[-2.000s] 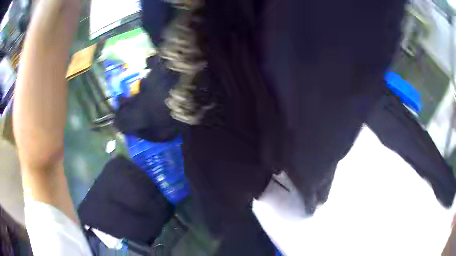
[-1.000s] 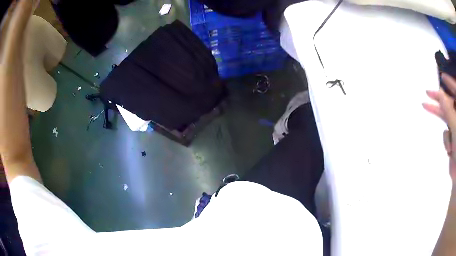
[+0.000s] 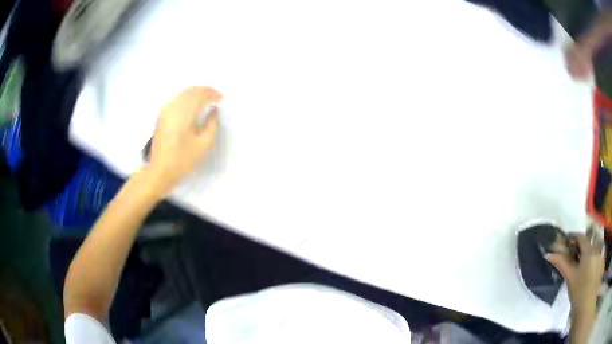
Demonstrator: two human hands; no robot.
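The white ironing table cover [image 3: 376, 148] spreads across the middle of the view. My left hand [image 3: 184, 134] is over its left part with the fingers curled. Blur hides whether it holds anything; a small dark bit shows beside the wrist. My right hand [image 3: 580, 265] is at the lower right, closed around the handle of the steam iron [image 3: 537, 259]. The iron has a dark pointed plate with a silver rim and is on or just above the cover; I cannot tell which. My right hand partly hides the handle.
A red-rimmed tray [image 3: 594, 161] is at the right edge. Dark cloth [image 3: 520, 17] lies at the top right, near a blurred skin-toned shape, possibly a hand. Dark cloth [image 3: 47, 127] hangs beyond the table's left end, above a blue crate [image 3: 84, 191]. My white-clothed body is at the bottom.
The view has swung from the floor to the table. My left hand now lies over the white cover. My right hand, earlier near a dark object at the right edge, is now on the iron.
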